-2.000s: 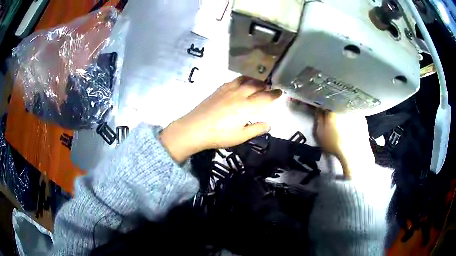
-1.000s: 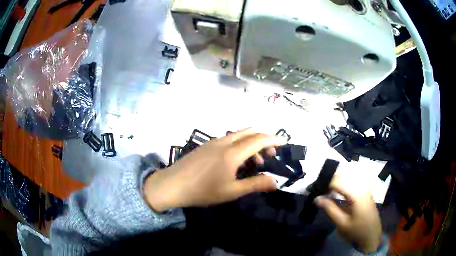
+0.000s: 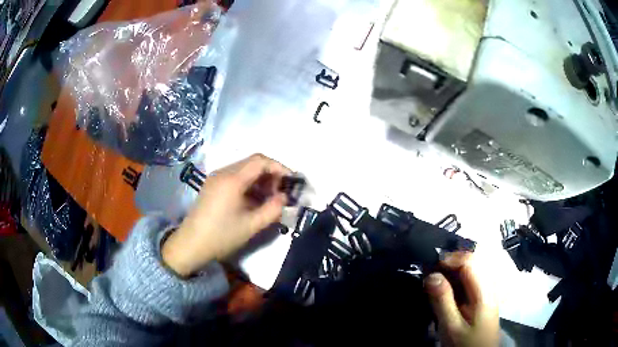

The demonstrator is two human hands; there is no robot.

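My left hand (image 3: 227, 210) holds a small black slide adjuster (image 3: 293, 188) between thumb and fingers, above the bright machine bed. My right hand (image 3: 464, 295) pinches the end of a black webbing strap (image 3: 423, 238) at the lower right. More slide adjusters (image 3: 349, 208) and dark straps lie between my hands, some adjusters at strap ends. The lower part of the pile merges into black, so its details are hidden.
The off-white sewing machine head (image 3: 522, 101) stands upper right. A clear plastic bag (image 3: 139, 81) with black parts lies upper left. A C-shaped black piece (image 3: 321, 112) and an adjuster (image 3: 327, 78) lie on the bed. Pronged buckle parts (image 3: 509, 234) lie right. A white bin bag (image 3: 54, 298) is low left.
My left hand has left the pile and now holds an adjuster near the bed's left side. My right hand moved from the needle area to the lower right. The view has shifted.
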